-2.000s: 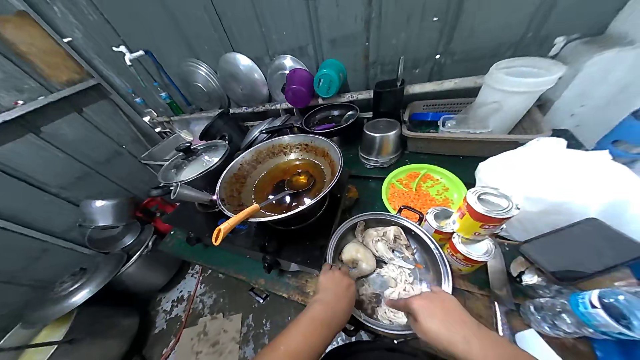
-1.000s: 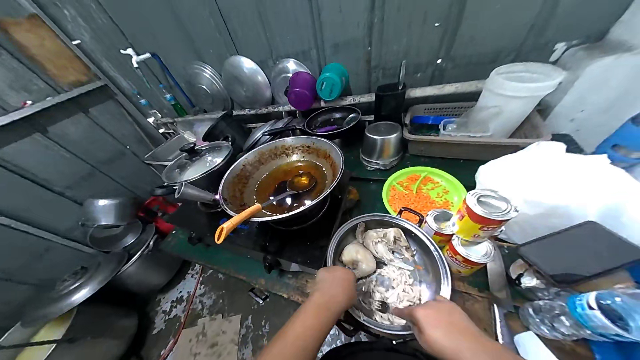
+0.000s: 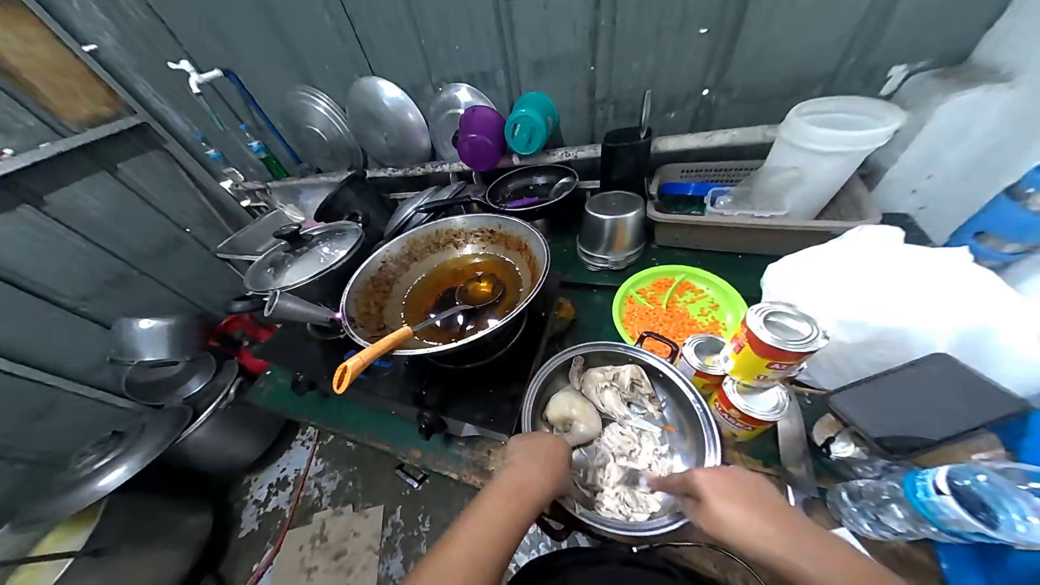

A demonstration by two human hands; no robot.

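Note:
A steel pan holds shredded pale meat, which looks like chicken, with larger unshredded pieces at its back and left. My left hand is closed at the pan's front left rim, on what looks like a blurred metal utensil. From the right rim, my right hand reaches in with its index finger stretched along another blurred metal utensil, whose tip is among the shreds. Both handles are hidden by my fingers. The exact kind of utensil is unclear.
Left of the pan, a wok of oil sits on a gas stove, its ladle handle jutting forward. A green plate of diced carrot, stacked cans, a knife and a plastic bottle lie close by.
Both hands have shifted slightly over the pan, and the shredded meat lies differently. The larger pieces remain at the back and left.

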